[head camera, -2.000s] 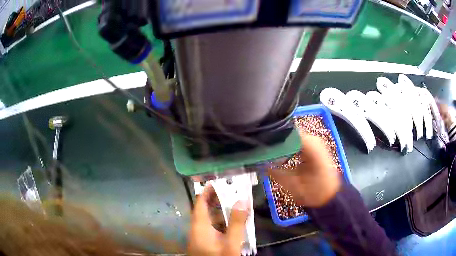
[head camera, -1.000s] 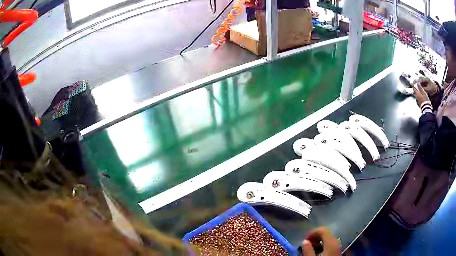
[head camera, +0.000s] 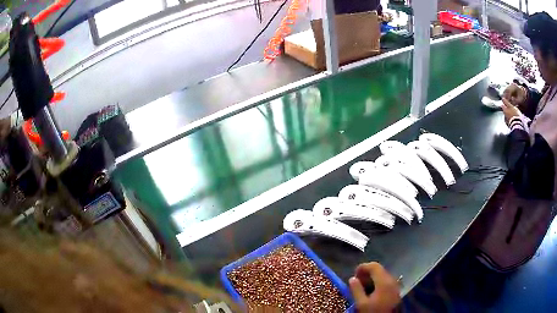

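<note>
The blue parts tray (head camera: 229, 282) at the bottom centre is full of copper-coloured small parts (head camera: 287, 278). My right hand (head camera: 375, 288) is at the bottom edge, just right of the tray. Its fingers are curled, and whether a small part is between them cannot be told. My left hand is not in view. White plastic housings (head camera: 327, 230) lie in a slanting row beyond the tray, round heads toward the conveyor. A pale piece (head camera: 211, 307) shows cut off at the bottom edge, too little to name.
The press (head camera: 101, 208) is at the left, partly behind a brown blur. The green conveyor (head camera: 269, 140) with white edging runs behind the bench. A person (head camera: 531, 134) at the right handles a white piece. Thin dark wires (head camera: 482, 174) trail from the housings.
The view has swung from the press to the right along the bench. My left hand and the housing it held at the press have left view. My right hand has moved from over the tray to its right side.
</note>
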